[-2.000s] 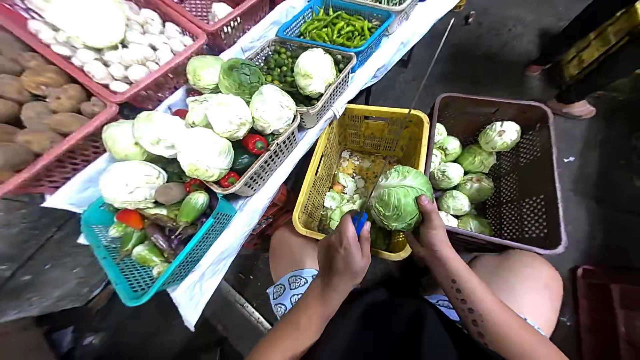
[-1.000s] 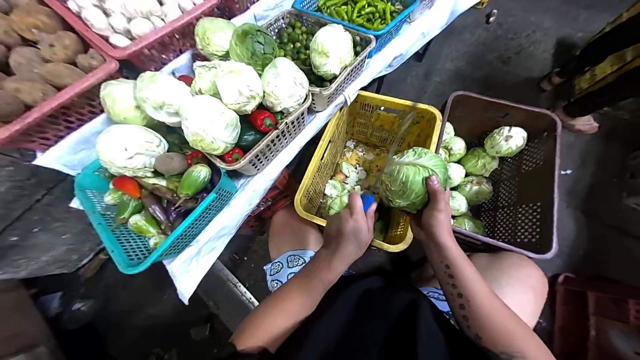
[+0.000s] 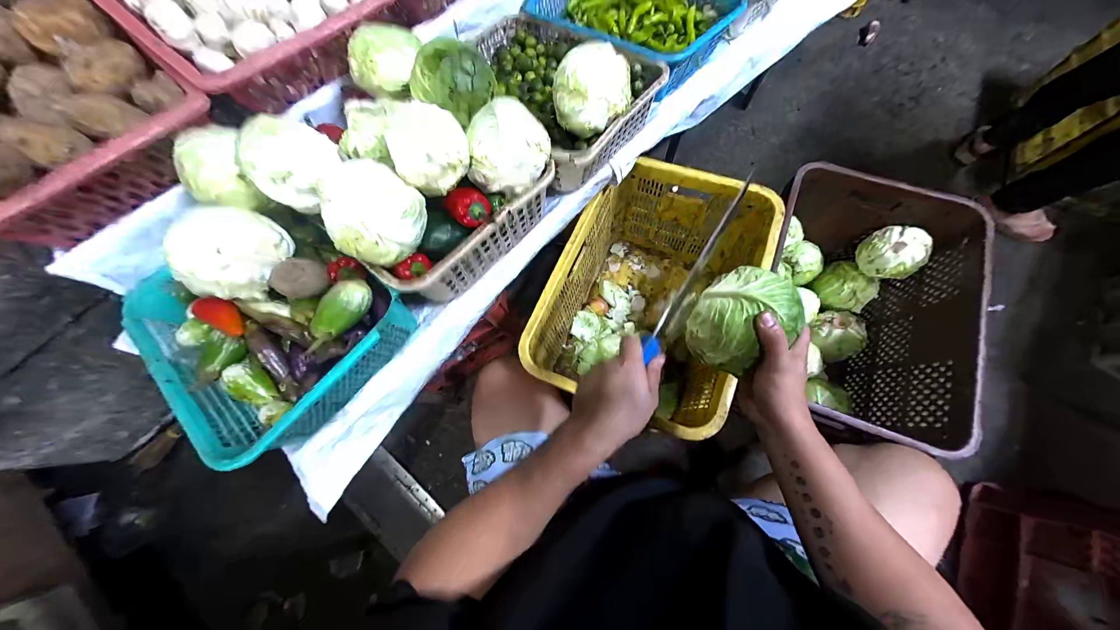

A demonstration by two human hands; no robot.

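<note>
My left hand (image 3: 616, 395) is closed on the blue handle of a long-bladed knife (image 3: 704, 258), whose blade points up and away over the yellow plastic crate (image 3: 540, 343). A green cabbage (image 3: 731, 319) rests in my right hand (image 3: 781, 367), the thumb on its near right side. The blade is just left of the cabbage; whether they touch is unclear. Cut cabbage leaves (image 3: 599, 328) lie in the yellow crate below. Touching its right side, a dark brown crate (image 3: 982, 306) holds several small cabbages (image 3: 844, 287).
On the left, a cloth-covered stand (image 3: 350, 446) bears a teal basket (image 3: 219, 446) of eggplants and peppers, a beige basket (image 3: 477, 267) of cabbages, and a red crate (image 3: 166, 131) of brown root vegetables. Another person's legs (image 3: 1032, 131) are at the upper right.
The knife blade has tilted further to the right since one second ago. Both hands still hold the knife and the cabbage above the yellow crate.
</note>
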